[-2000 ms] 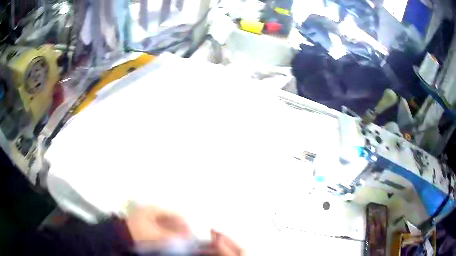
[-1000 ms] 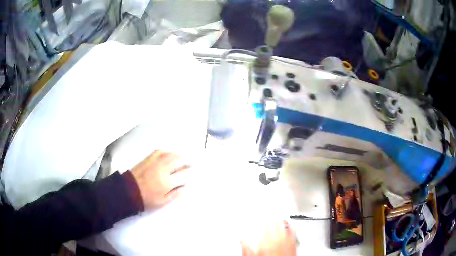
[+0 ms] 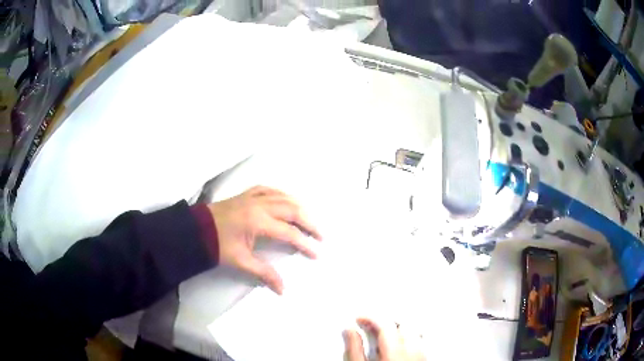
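White fabric [image 3: 176, 106] covers the table left of the sewing machine and runs under my hands. A white cut piece [image 3: 247, 328] lies at the front, its pointed corner at the lower left. My left hand [image 3: 265, 229] rests palm down on the white cloth with its fingers spread. My right hand [image 3: 381, 342] is at the bottom edge, partly cut off and washed out by glare; its fingers are bent over the white cloth, and whether they pinch it cannot be told. The sewing machine's head [image 3: 508, 183] is to the right; its needle area is blurred by glare.
A smartphone [image 3: 538, 303] lies on the machine bed, right of the needle area. A tool tray [image 3: 575, 331] is at the lower right. A grey-white lamp bar [image 3: 460, 155] hangs at the head's left end. Dark fabric [image 3: 459, 35] is heaped behind the machine.
The view first swung to the machine, then slightly back left. My left hand has moved forward onto the cloth, its fingers now more spread. A pointed cloth corner now shows between my hands.
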